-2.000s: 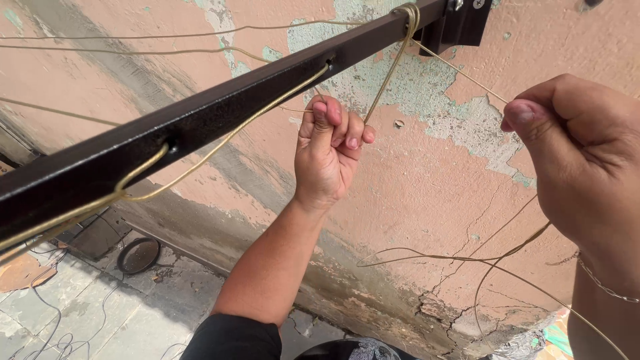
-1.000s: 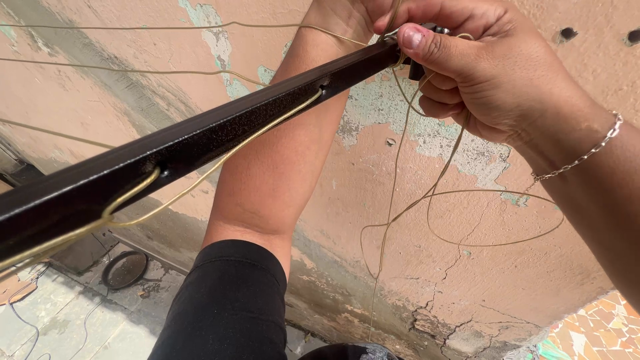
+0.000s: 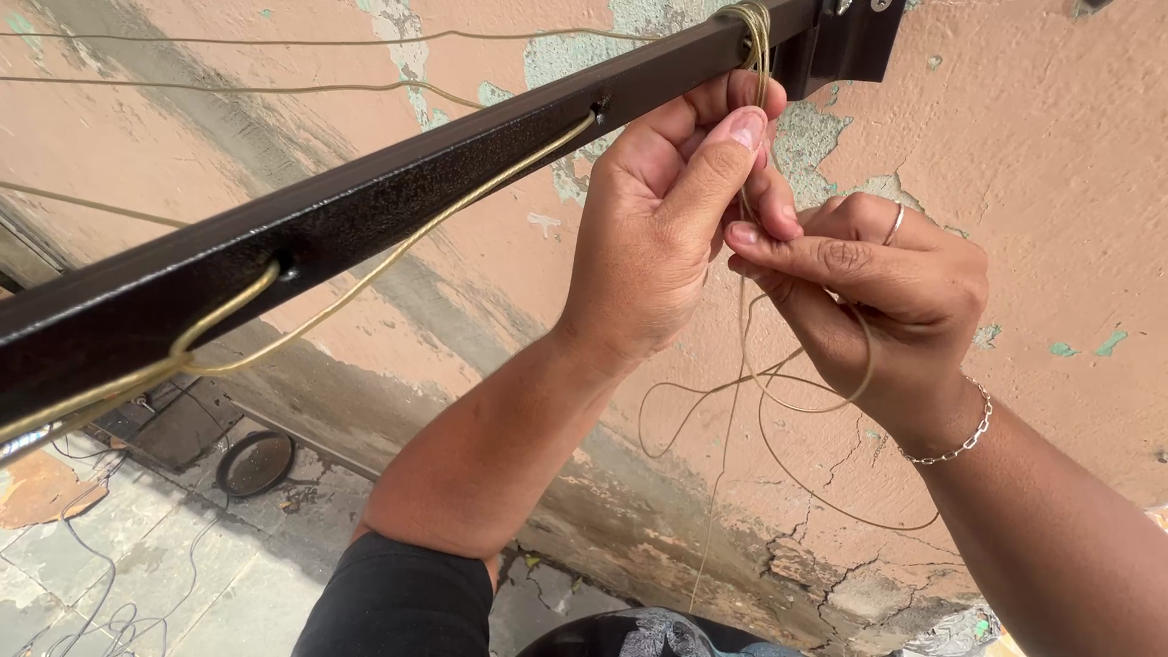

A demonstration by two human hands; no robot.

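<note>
A dark metal bar [image 3: 411, 178] slants up to a bracket on the wall. Several turns of gold-coloured cord [image 3: 754, 36] wrap around the bar close to the bracket. Just below the wraps, my left hand [image 3: 680, 192] pinches the cord strands between thumb and fingers. My right hand [image 3: 867, 292], wearing a ring and a chain bracelet, touches the left fingertips and grips the cord lower down. Loose loops of the cord [image 3: 703, 392] hang beneath both hands. Further along the bar, more cord [image 3: 401, 246] passes through two holes.
A peeling, cracked wall [image 3: 1049, 228] stands behind the bar, with a bracket [image 3: 844, 46] screwed on at the top. Cord lines [image 3: 228, 87] run leftward beyond the bar. Below lie a tiled floor [image 3: 274, 584], a round dark pan [image 3: 255, 464] and thin tangled wires [image 3: 114, 566].
The cord near the bracket shows more turns than two seconds ago. Both hands have come down from the top of the bar, where they were one second ago, to just below the wraps.
</note>
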